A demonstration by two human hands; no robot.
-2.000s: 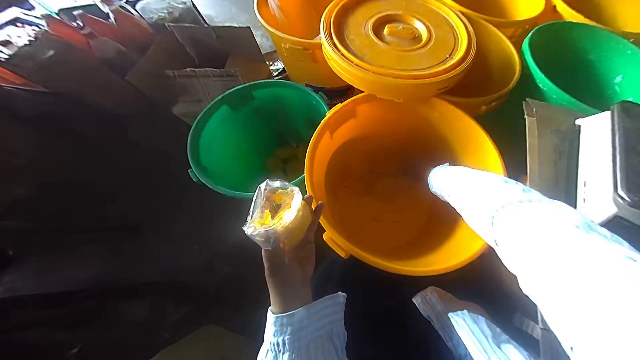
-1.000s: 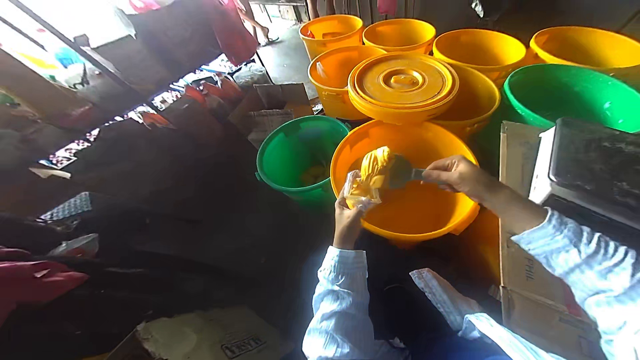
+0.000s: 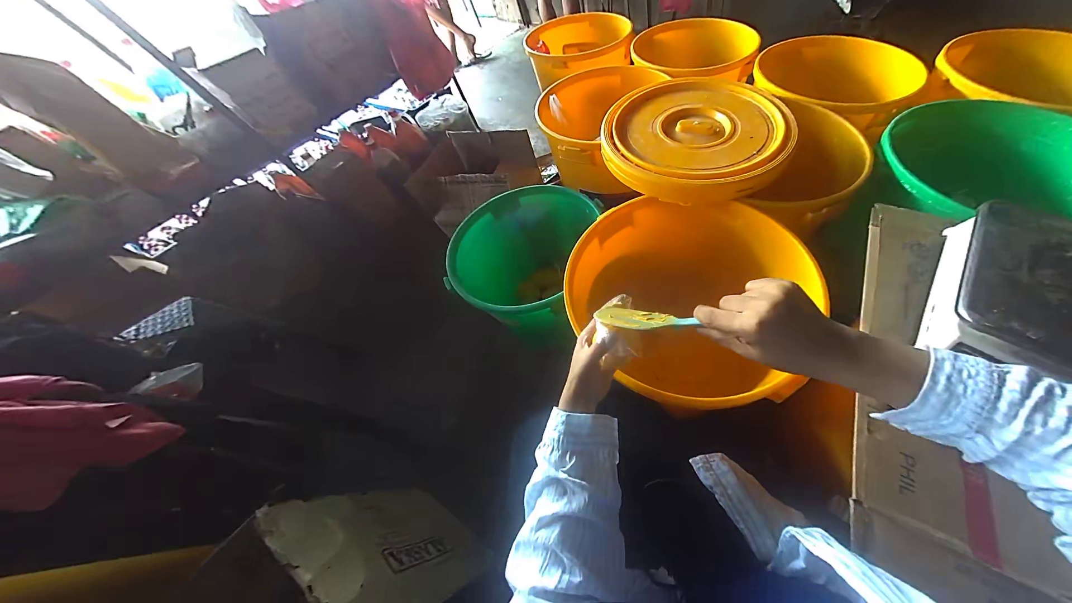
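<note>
My right hand grips the handle of a spoon or spatula whose blade is coated with a yellow paste. The blade lies flat across the mouth of a clear plastic bag, which my left hand holds from below. Both hands are over the near left part of a large orange bucket. What the bag holds is largely hidden by the blade. A green bucket with something yellowish at its bottom stands left of the orange one.
A lidded orange bucket stands behind, among several open orange buckets. At the right are a green bucket, a cardboard box and a black-topped device. A torn carton lies at the lower left. A person's legs show at the back.
My right arm reached into the orange bucket at first; its hand then came up with the yellow-loaded tool to the bag. The blade now lies flatter over the bag's mouth. The view has shifted.
</note>
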